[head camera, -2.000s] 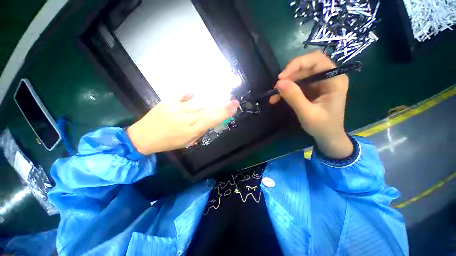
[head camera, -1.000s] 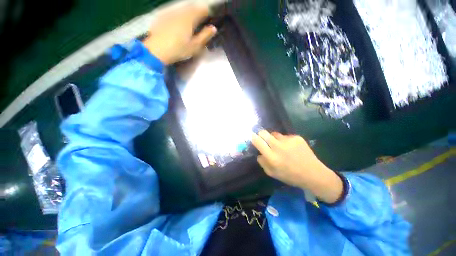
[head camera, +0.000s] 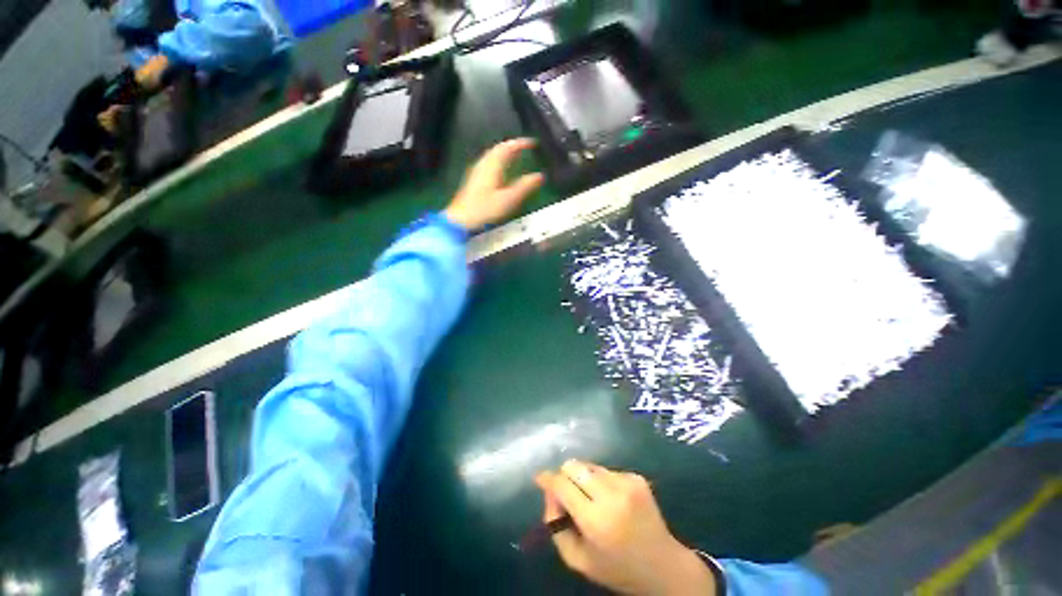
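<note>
My left hand (head camera: 494, 186) reaches out over the pale rail with fingers apart and holds nothing. It is just left of a black tray (head camera: 547, 146) that holds a flat unit with a silvery surface (head camera: 590, 98) and a small green patch at its near end. My right hand (head camera: 606, 518) is low over the green bench (head camera: 466, 408), its fingers closed around a dark stick, probably the tweezers (head camera: 557, 525), mostly hidden by the hand. No tray lies on the bench between my hands.
Loose black-and-white strips (head camera: 658, 338) lie beside a black box of white strips (head camera: 804, 274). A plastic bag (head camera: 949, 204) is at right. A smartphone (head camera: 192, 455) and another bag (head camera: 103, 524) lie left. More trays (head camera: 382, 122) stand beyond the rail (head camera: 280, 326). Another person's blue sleeve (head camera: 227, 35) shows far left.
The view has shifted toward the line. The tray with the unit that was before me is off the bench; a tray now stands beyond the rail. My left hand has moved off it, and my right hand is lower.
</note>
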